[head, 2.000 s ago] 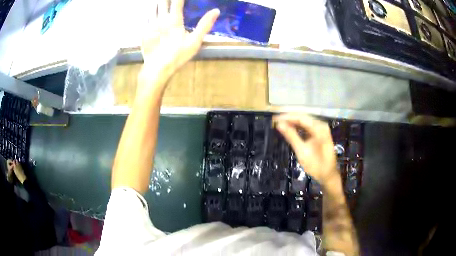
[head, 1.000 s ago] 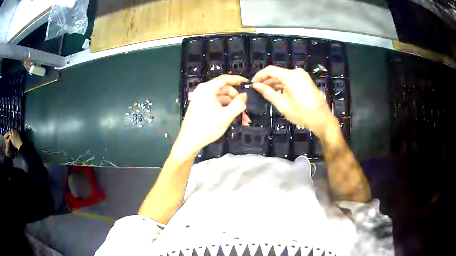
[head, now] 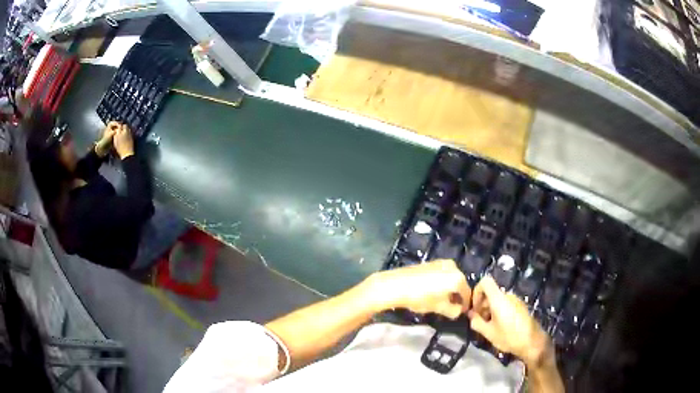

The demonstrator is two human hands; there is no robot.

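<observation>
A black phone housing (head: pixel 445 351) hangs below my fingertips, its end with two pale squares pointing down over my white clothing. My left hand (head: pixel 430 290) grips its upper end with curled fingers. My right hand (head: pixel 503 316) meets it there, fingertips touching the same end. Any tiny part between the fingertips is hidden. The glossy black blister tray (head: pixel 503 222) lies just beyond my hands with housings in its pockets. Loose small shiny parts (head: pixel 340 215) are scattered on the green surface left of the tray.
Another person (head: pixel 100 199) sits at the far left by a second dark tray (head: pixel 138 86). A red stool (head: pixel 186 265) stands below the bench edge. A clear plastic bag (head: pixel 311 27) hangs from the shelf. A lit smartphone (head: pixel 510 14) and another tray (head: pixel 660 50) are on the shelf.
The view has swung left. My left hand has left the smartphone and joined my right hand at the housing. The housing is now lower, over my clothing at the tray's near edge.
</observation>
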